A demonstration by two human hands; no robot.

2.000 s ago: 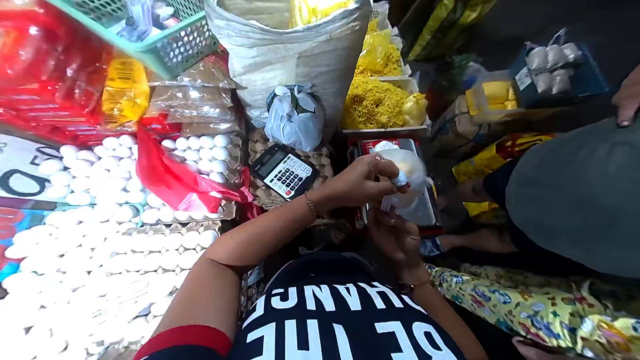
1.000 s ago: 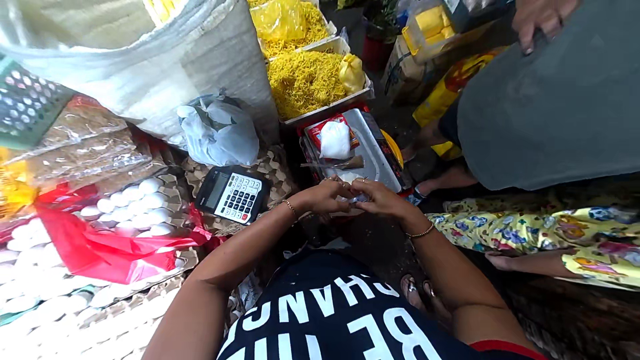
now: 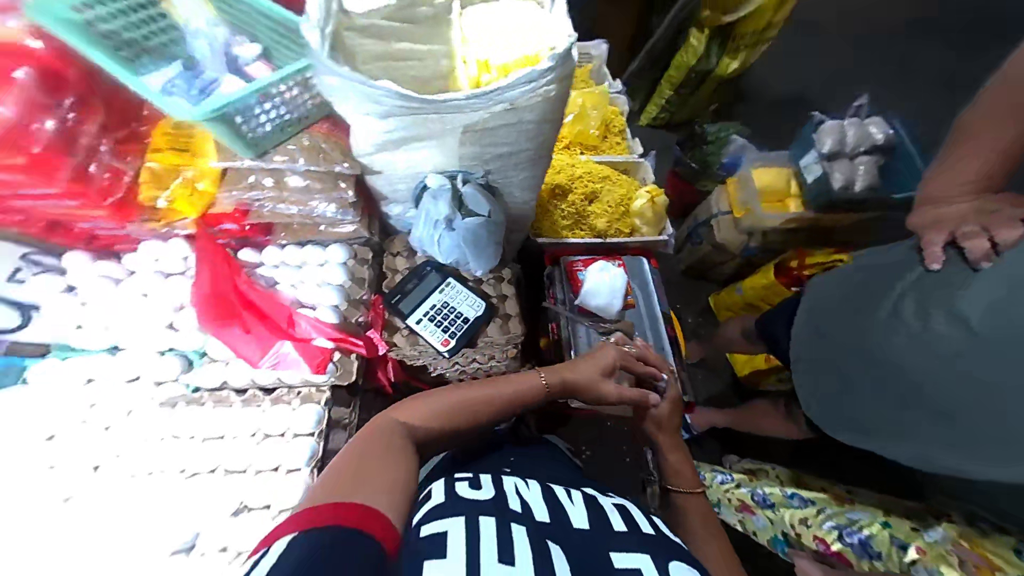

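Note:
My left hand [image 3: 612,372] and my right hand [image 3: 662,406] meet over the near end of a metal tray [image 3: 652,300]. Their fingers touch around something small and pale, too hidden to name. On the tray, just beyond my hands, lie a small white plastic bundle [image 3: 602,288] on a red packet [image 3: 578,272] and what looks like a knife or scissors [image 3: 576,316]. To the left of my hands a desktop calculator [image 3: 441,308] rests on stacked egg cartons [image 3: 500,320], with a tied pale plastic bag [image 3: 459,224] behind it.
White eggs in cartons [image 3: 296,276] fill the left side, partly under a red plastic bag [image 3: 240,312]. A large woven sack [image 3: 448,132] and trays of yellow noodles [image 3: 584,200] stand ahead. At right are a person's hand [image 3: 968,224] on grey cloth and floral fabric [image 3: 800,512].
Two seconds ago my hands were apart at a white plastic bag over the tray. One second ago they had come together, the white bundle lying on the tray. They remain together now.

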